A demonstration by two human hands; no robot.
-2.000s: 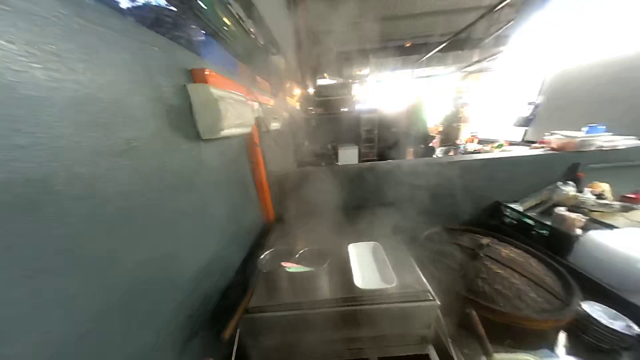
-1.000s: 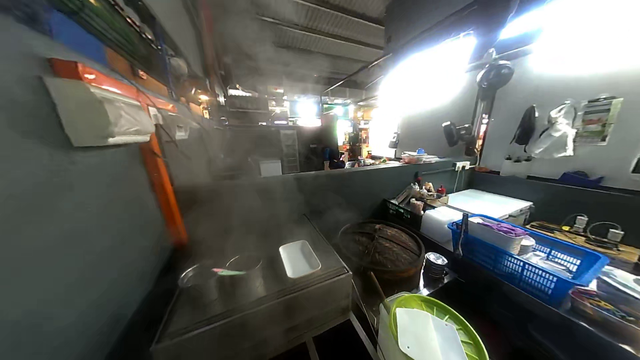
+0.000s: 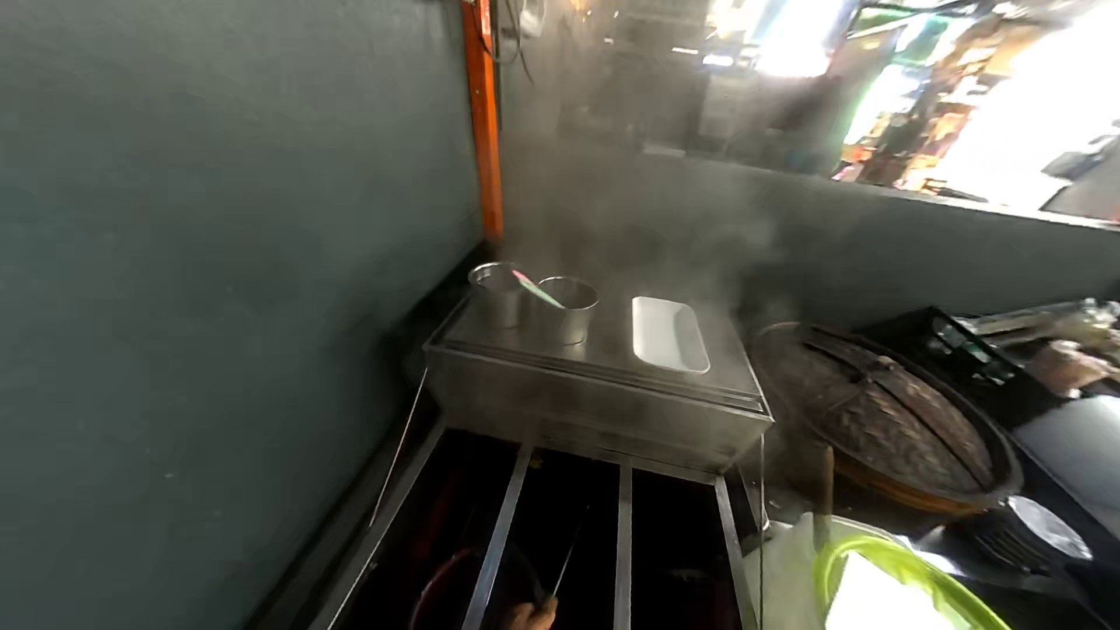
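Observation:
At the bottom edge, only part of one hand shows, which looks like my right hand [image 3: 531, 615]. Its fingers close around a thin rod [image 3: 569, 560] that slants up over the dark space below the metal frame [image 3: 625, 542]. The rest of the rod is hard to make out. My left hand is out of view. Beyond the frame stands a stainless steel box [image 3: 595, 407] with steam around it. Two metal cups [image 3: 569, 319] sit on its top, with a pink and green utensil [image 3: 538, 289] across them. Right of them lies a white rectangular tray [image 3: 669, 335].
A grey wall [image 3: 219, 262] closes off the left side. A large round vessel with a dark woven lid [image 3: 910, 420] stands at right. Nearer are a lime-green basket [image 3: 853, 551] and stacked round items [image 3: 1037, 534]. A round dark rim [image 3: 446, 577] shows beneath the frame bars.
The view has turned down and left, bringing the open metal frame and my hand with the rod into sight. The cups and white tray still rest on the steel box.

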